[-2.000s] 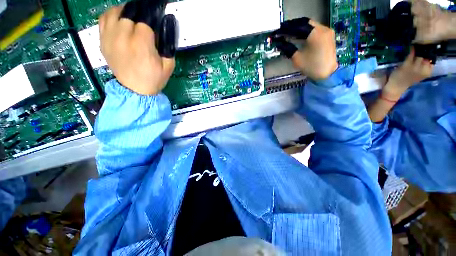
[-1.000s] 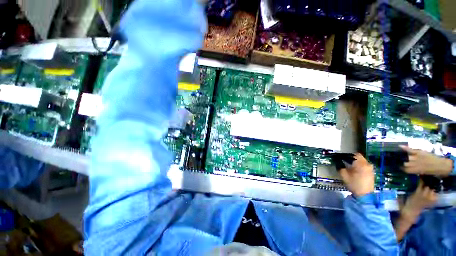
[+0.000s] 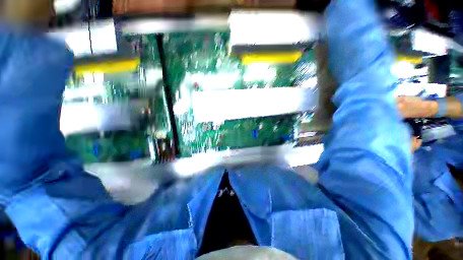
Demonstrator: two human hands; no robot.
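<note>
A green circuit board (image 3: 223, 136) lies in front of me, blurred, with a long white bar (image 3: 249, 103) on it. A white box (image 3: 269, 29) with a yellow strip at its base stands at the board's far side. My left arm reaches up along the left side; my left hand (image 3: 26, 11) is a blurred skin-toned patch cut off at the top left corner, and its fingers cannot be made out. My right arm reaches up past the board's right end, and my right hand is beyond the top edge, out of view.
Another green board (image 3: 114, 146) lies to the left, past a dark gap. A pale metal rail (image 3: 228, 155) runs along the near side. Blurred brown trays (image 3: 203, 6) are at the top. Another person's hand (image 3: 417, 107) is at the right, over a neighbouring board.
My right arm has gone from the board's right end up past the top edge. My left arm now lies farther left. The view has shifted, and the trays show less.
</note>
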